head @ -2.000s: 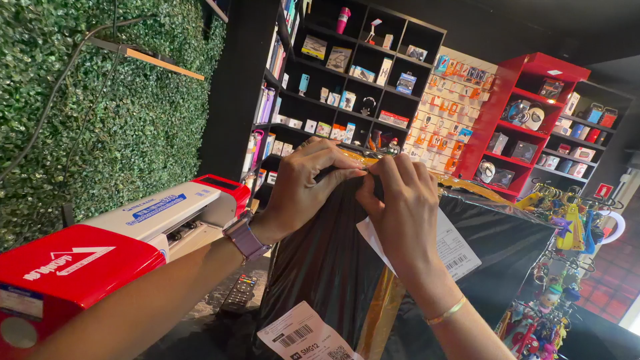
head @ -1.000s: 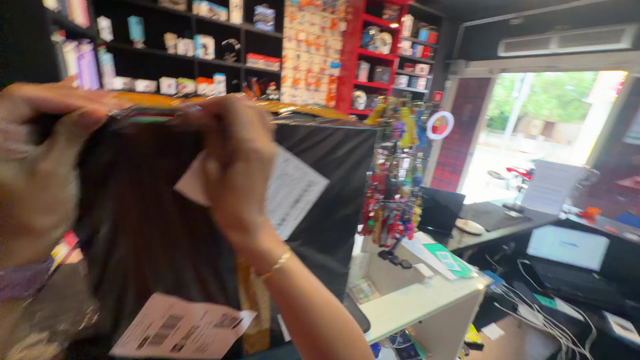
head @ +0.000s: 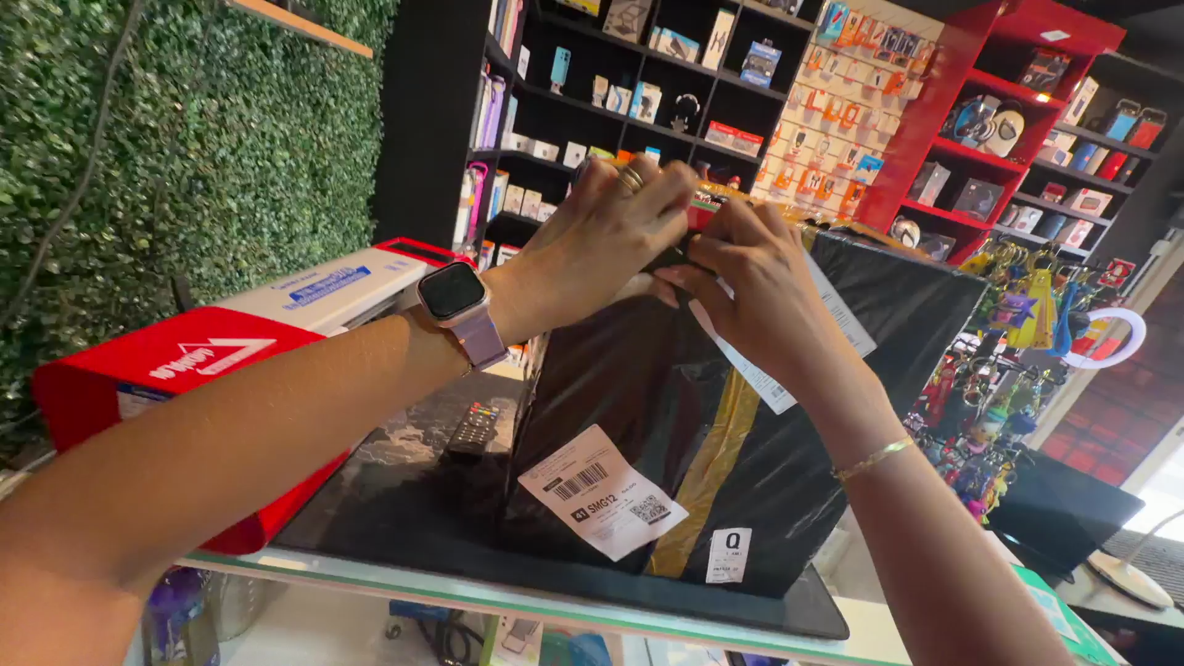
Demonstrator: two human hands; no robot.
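A large parcel wrapped in black plastic (head: 601,388) stands on a dark mat, with a strip of yellowish packing tape (head: 717,462) down its near face and white printed labels (head: 601,490) on it. My left hand (head: 610,222), with a smartwatch (head: 453,294) at the wrist, has its fingers bent at the parcel's top near edge. Close beside it, my right hand (head: 749,277) pinches at the same edge, over another paper label. Between the hands shows a small red and green bit at the edge; what the fingertips hold is hidden.
A red and white machine (head: 185,361) stands left, by a leafy green wall. A remote control (head: 474,427) lies on the dark mat (head: 398,499) over a glass-edged counter. Keyrings (head: 999,398) hang right of the parcel. Black shelves (head: 638,55) and a red shelf unit (head: 994,139) stand behind.
The view swung right a second ago and is back to the left now. Both hands remain at the parcel's top edge; the left hand now lies flatter, its back turned up.
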